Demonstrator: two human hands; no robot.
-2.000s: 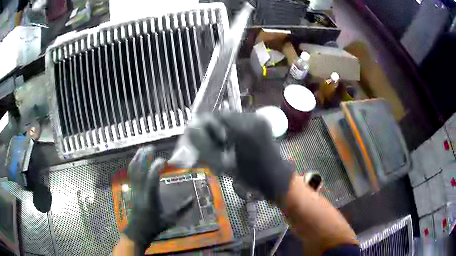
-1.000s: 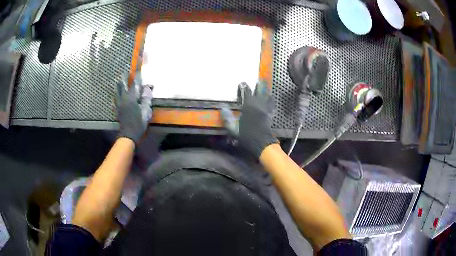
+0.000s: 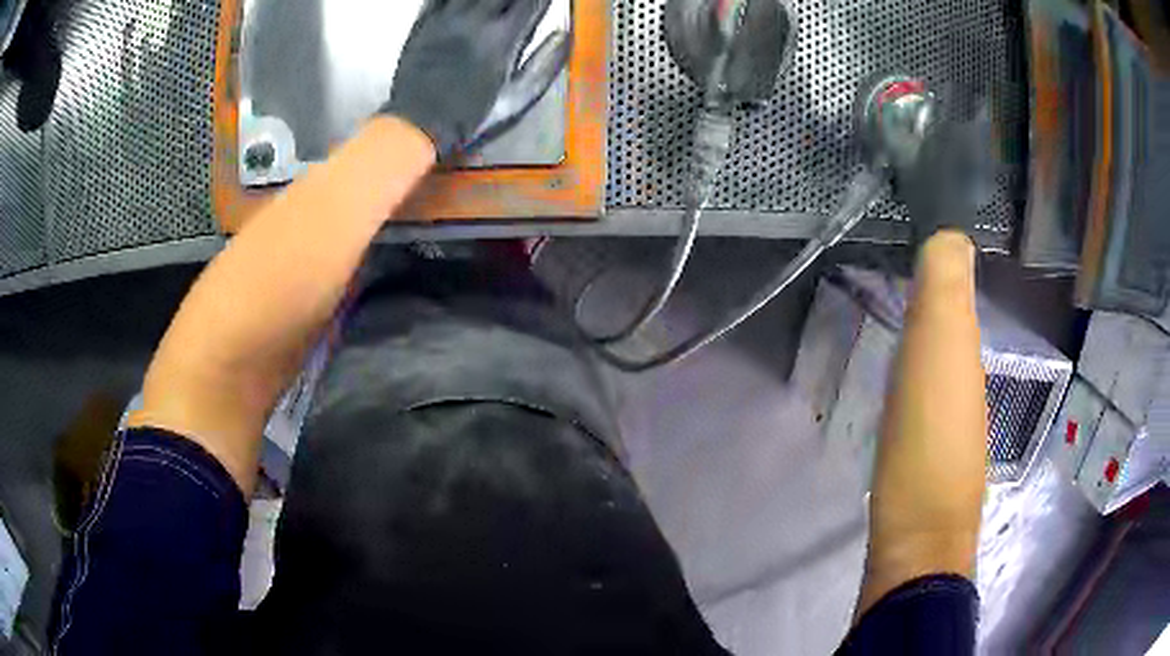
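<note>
A silvery tablet back cover (image 3: 298,83) lies in the orange-brown fixture (image 3: 588,122), cut off by the top edge, with a small dark hole at its near left corner. My left hand (image 3: 468,71), in a grey glove, lies over the cover's right part with nothing gripped. My right hand (image 3: 952,173), gloved and blurred, is at the right side of an air sander (image 3: 898,109) with a red mark. Whether its fingers close on the sander is unclear. A second air sander (image 3: 731,45) rests on the bench between fixture and right hand.
Grey hoses loop below the perforated bench (image 3: 642,160). Dark panels with orange edges (image 3: 1101,167) stand at the bench's right end. A vented box (image 3: 834,346) and white boxes with red labels (image 3: 1106,429) are below right. A black object (image 3: 32,64) is upper left.
Both hands were at the fixture's near corners. My left hand has moved onto the cover, and my right hand has moved right to the sander. The view has shifted, with the bench higher.
</note>
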